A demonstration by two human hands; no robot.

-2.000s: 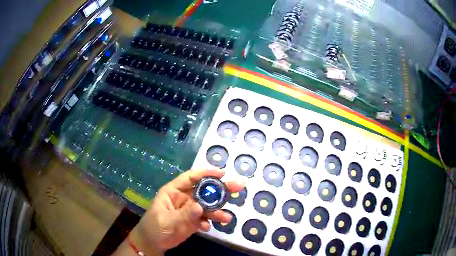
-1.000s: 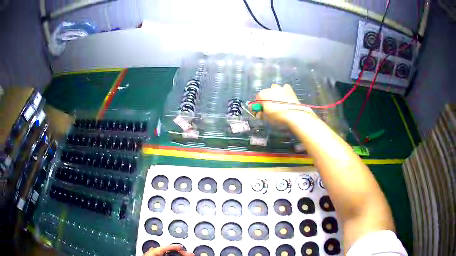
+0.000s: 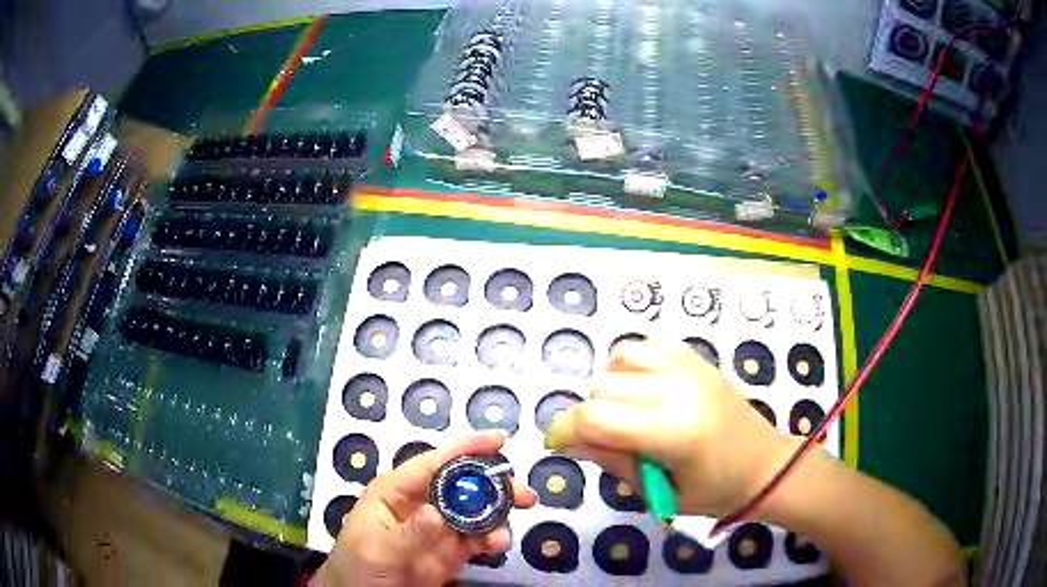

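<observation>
My left hand (image 3: 396, 522) holds a round speaker driver (image 3: 472, 493), a dark ringed disc with a shiny blue centre, over the lower left of the white foam tray (image 3: 597, 255). My right hand (image 3: 677, 424) is just right of it, closed on a green-handled probe pen (image 3: 657, 491). A thin pale tip touches or nearly touches the driver's upper right rim; which cannot be told. A red and black lead (image 3: 878, 350) runs from the pen to the upper right. Silver discs (image 3: 702, 300) fill the right end of the tray's top row; the other visible recesses show dark rings.
A clear blister tray with black rows (image 3: 235, 237) is at left, stacked filled trays (image 3: 63, 218) at far left. Clear trays with tags (image 3: 689, 126) are at the back. A white panel with dark circles (image 3: 941, 40) is upper right, a layered stack (image 3: 1020, 401) far right.
My right hand has come from the back trays to the driver with the probe pen. My left hand with the driver, cut off at the lower edge a second ago, now shows fully. The view has tilted down.
</observation>
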